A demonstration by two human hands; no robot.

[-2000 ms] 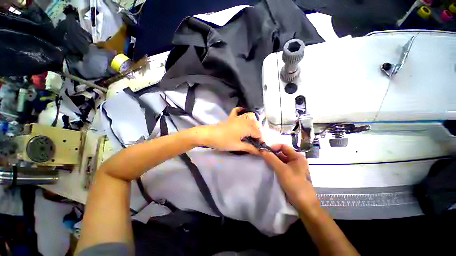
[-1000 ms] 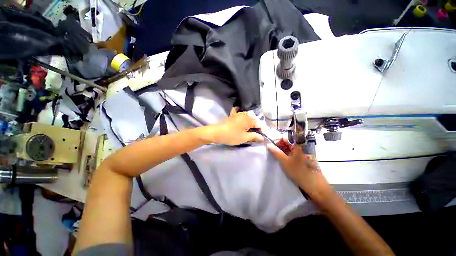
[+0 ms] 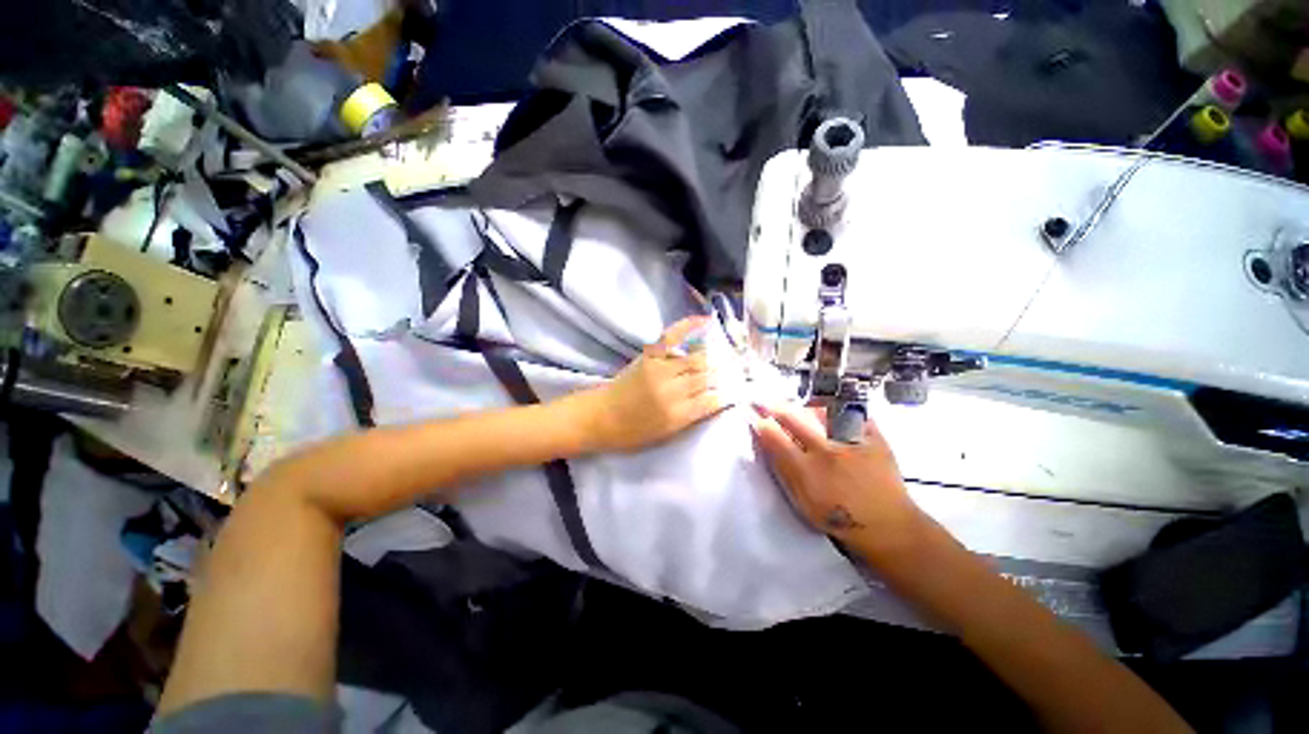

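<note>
The garment (image 3: 646,531) lies with its pale inner side up, crossed by dark strips (image 3: 569,509). Its dark grey shell fabric (image 3: 632,136) is heaped behind, left of the machine head. My left hand (image 3: 668,394) is palm down on the pale cloth, just left of the presser foot (image 3: 826,380), fingers close together. My right hand (image 3: 840,480) holds the cloth at its right side, fingers just in front of the foot. Both hands' fingertips meet near the needle, where glare hides the exact grip and the seam edge.
The white sewing machine head (image 3: 1005,273) extends right. A dark pouch or cloth (image 3: 1206,574) lies at the table's right. An older cream machine (image 3: 129,323), scraps and a yellow spool (image 3: 368,109) are at left. Thread spools (image 3: 1225,89) stand upper right. Dark cloth (image 3: 445,617) hangs below the garment.
The dark edge pinched between my hands earlier no longer shows. My left hand now lies flatter on the pale cloth, and my right hand is slightly lower. The view has shifted.
</note>
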